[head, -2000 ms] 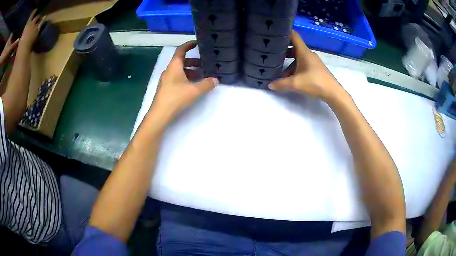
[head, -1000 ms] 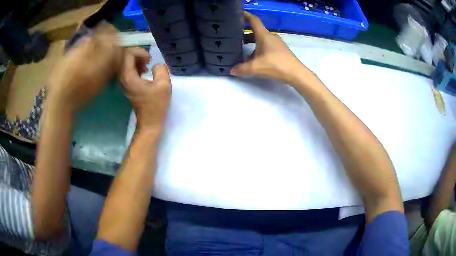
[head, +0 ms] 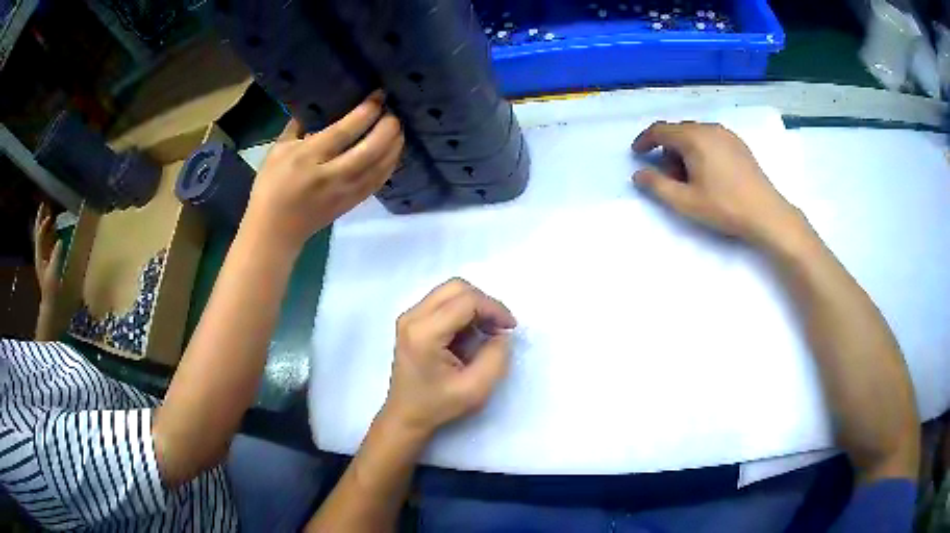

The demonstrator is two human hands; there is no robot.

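Observation:
Two tall columns of stacked dark grey housings (head: 458, 135) stand side by side at the far edge of the white foam sheet (head: 583, 344), their tops cut off by the frame. My left hand (head: 450, 349) is over the near part of the sheet, fingers curled with thumb and fingertips close together; whether it holds something small cannot be told. My right hand (head: 714, 177) is over the sheet to the right of the columns, thumb and fingers apart, empty. Neither of my hands touches the columns.
A neighbour's hand (head: 328, 167) reaches in from the left and touches the left column. A cardboard box (head: 172, 239) with small parts is at left, with dark housings (head: 214, 182) beside it. A blue bin (head: 635, 57) with small pieces stands at the far edge.
My left hand has moved nearer to me and right. My right hand has left the columns and moved right. The neighbour's hand has come onto the left column. The view has shifted.

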